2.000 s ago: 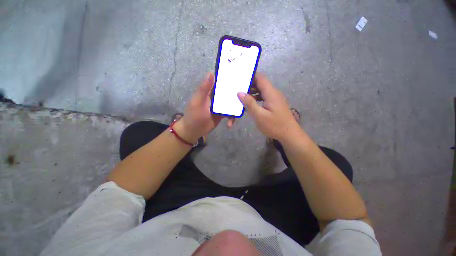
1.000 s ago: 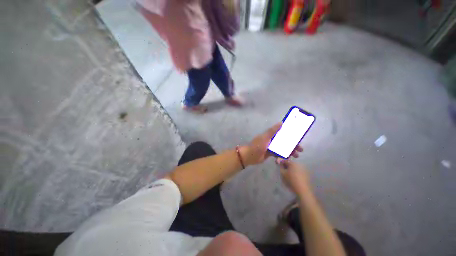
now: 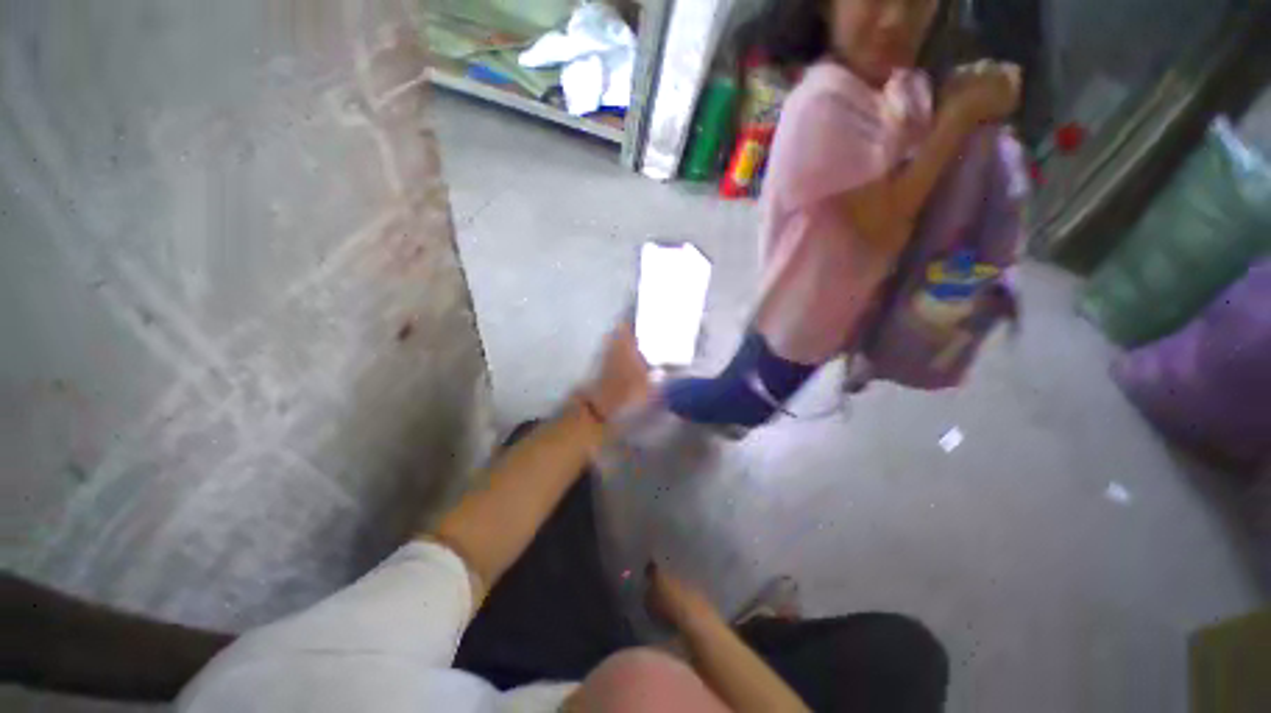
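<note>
A smartphone (image 3: 672, 304) with a bright white screen is upright near the middle of the view. My left hand (image 3: 623, 373), blurred and with a red string bracelet at the wrist, is shut on the phone's lower left side. My right hand (image 3: 662, 588) is low in the view, below and apart from the phone, over my lap. It is small and blurred, and whether it holds something cannot be told.
A person in a pink top (image 3: 822, 195) with a light purple backpack (image 3: 948, 300) is close ahead, right of the phone. Green (image 3: 1171, 237) and purple sacks (image 3: 1213, 362) lie at right. Shelving (image 3: 537, 109) and red cylinders (image 3: 746, 160) stand behind. Paper scraps (image 3: 951, 440) lie on the floor.
The view has turned and tilted up. The person in pink has moved from left of the phone to its right, closer. My right hand has dropped from beside the phone towards my lap.
</note>
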